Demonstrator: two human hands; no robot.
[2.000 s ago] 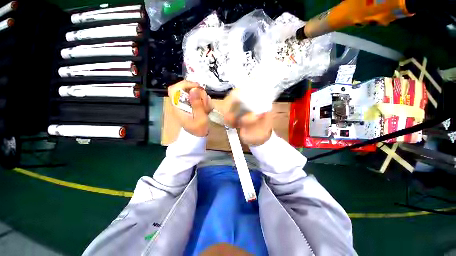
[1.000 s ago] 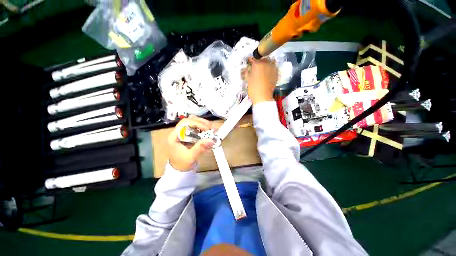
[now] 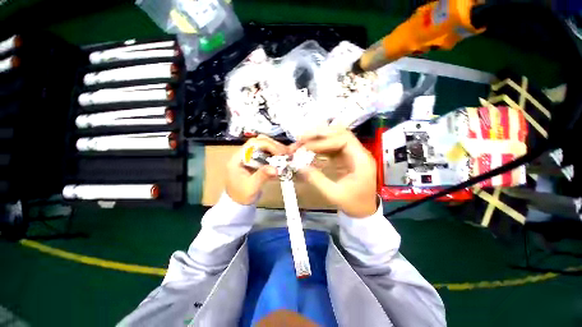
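Note:
My left hand (image 3: 247,175) and my right hand (image 3: 348,172) hold a white tripod leg set (image 3: 295,230) at its hub (image 3: 284,167), over the cardboard work board (image 3: 217,172). One leg points down toward my lap, with a small orange-red end. Another leg lies in my left hand, its yellow-orange end showing. The third leg is mostly hidden by my right hand. My right fingertips are at the hub; whether they pinch a small part is too blurred to tell.
Open clear plastic bags (image 3: 306,83) of small parts lie behind the board. An orange electric screwdriver (image 3: 421,32) hangs above them at upper right. A screw feeder (image 3: 421,156) in a red case stands right. A slotted tray (image 3: 127,167) with white tubes is left. A sealed bag (image 3: 207,22) lies behind.
My right hand has come back from the open bags to the hub beside my left hand. The leg set stays held. The screwdriver appears farther right as the view shifts.

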